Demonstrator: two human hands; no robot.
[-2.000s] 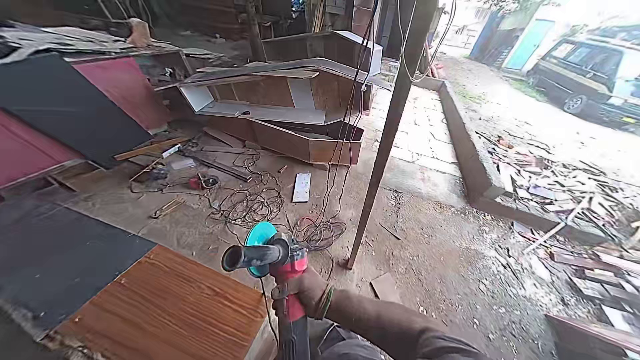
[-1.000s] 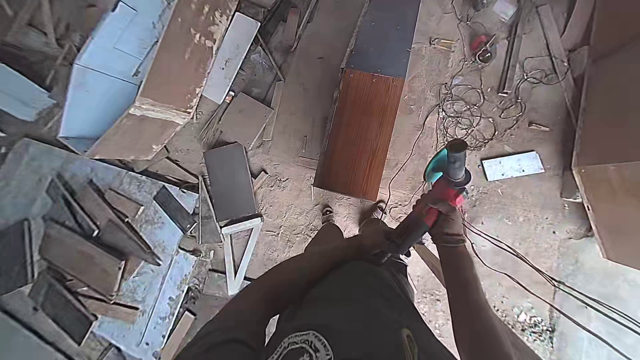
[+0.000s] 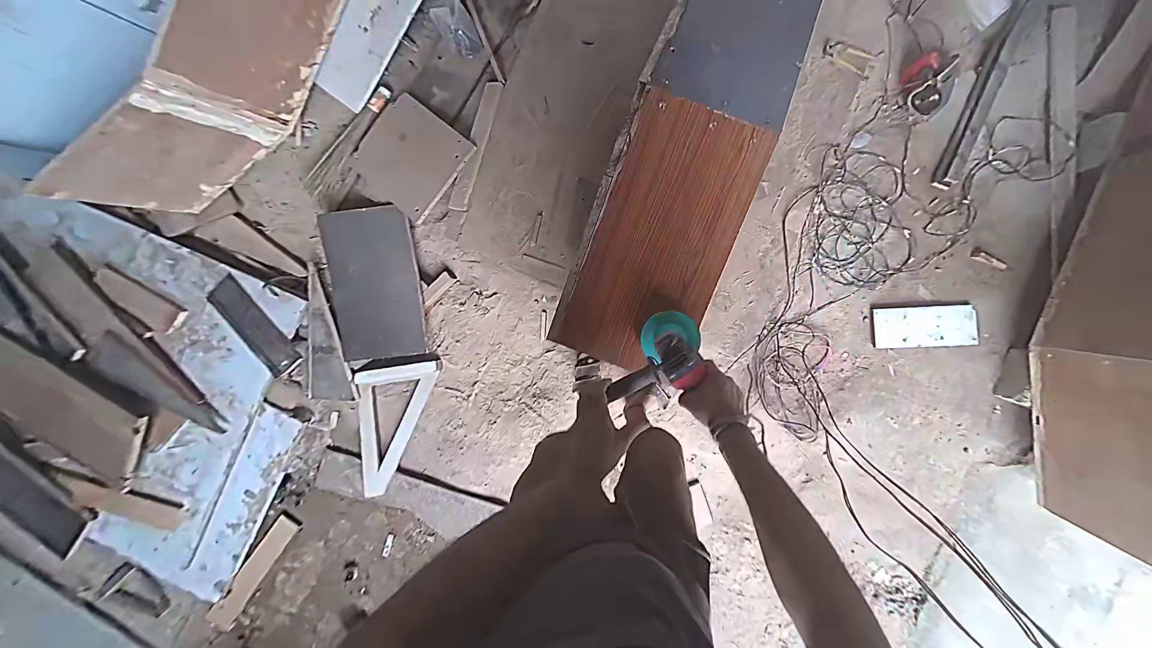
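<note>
My right hand (image 3: 715, 396) grips the red and black body of an angle grinder (image 3: 679, 364). Its round teal disc (image 3: 670, 336) is over the near end of a wood-grain panel (image 3: 688, 207); whether they touch cannot be told. A dark side handle (image 3: 630, 385) sticks out to the left from the tool. My left hand (image 3: 594, 421) seems to be just below that handle, but it blends with my leg and foot, and its hold is unclear. Dark grey board (image 3: 733, 54) adjoins the far end of the wood-grain panel.
Tangled cables (image 3: 855, 225) lie right of the panel, near a white rectangular piece (image 3: 924, 326). A brown wooden box (image 3: 1093, 423) stands at the far right. At left are a white triangular frame (image 3: 394, 432), a grey board (image 3: 372, 283) and piled offcuts (image 3: 72, 396).
The view has swung steeply downward since the oldest frame. Compared with one second ago, the grinder's disc has come over the near end of the wood-grain panel; it was beside it.
</note>
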